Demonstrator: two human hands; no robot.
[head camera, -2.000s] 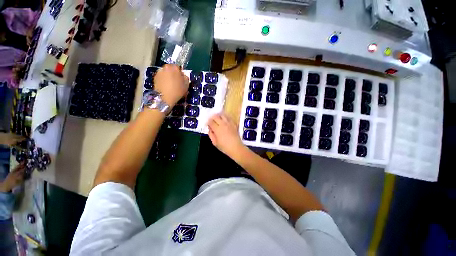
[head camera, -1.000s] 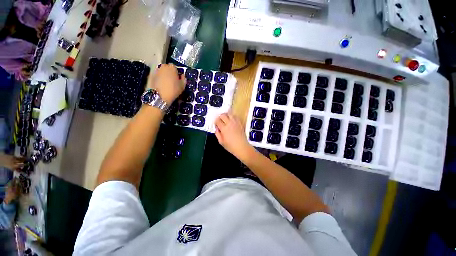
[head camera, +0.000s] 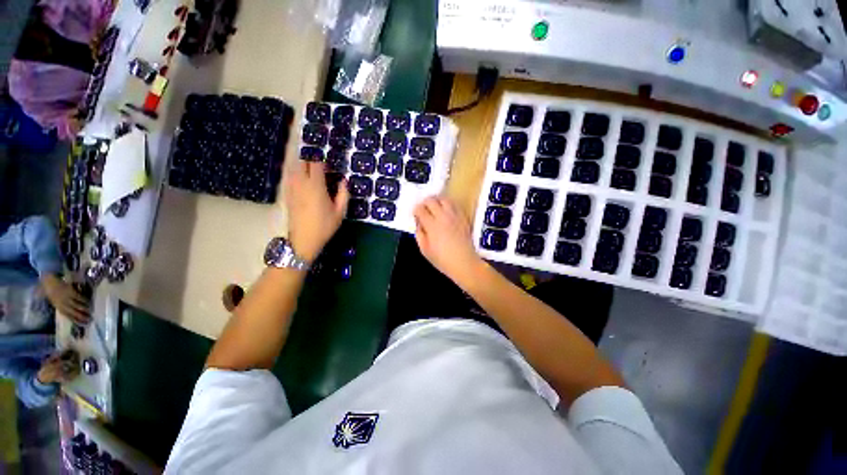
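Note:
Rows of glossy black housings (head camera: 391, 165) sit on the white foam sheet (head camera: 444, 153). My left hand (head camera: 314, 209) is over the foam's left edge, fingers towards the housings; whether it holds one is hidden. My right hand (head camera: 444, 232) has its fingertips on the foam's lower right edge. The white blister tray (head camera: 763, 218) to the right holds black housings in its pockets. Stacked housings (head camera: 230, 148) form a dense black block on the beige board at left. A few small dark parts (head camera: 346, 262) lie on the green mat below the foam.
A white machine (head camera: 604, 46) with coloured buttons stands behind the tray. An empty blister tray (head camera: 817, 241) lies at far right. Clear plastic bags (head camera: 364, 78) lie behind the foam. A small brown round thing (head camera: 232, 297) is beside my left forearm. Another person's hands (head camera: 65, 301) are at far left.
My left hand has moved back towards me from the foam's upper left, uncovering housings there. My right hand stays at the foam's edge. The view has shifted left and down.

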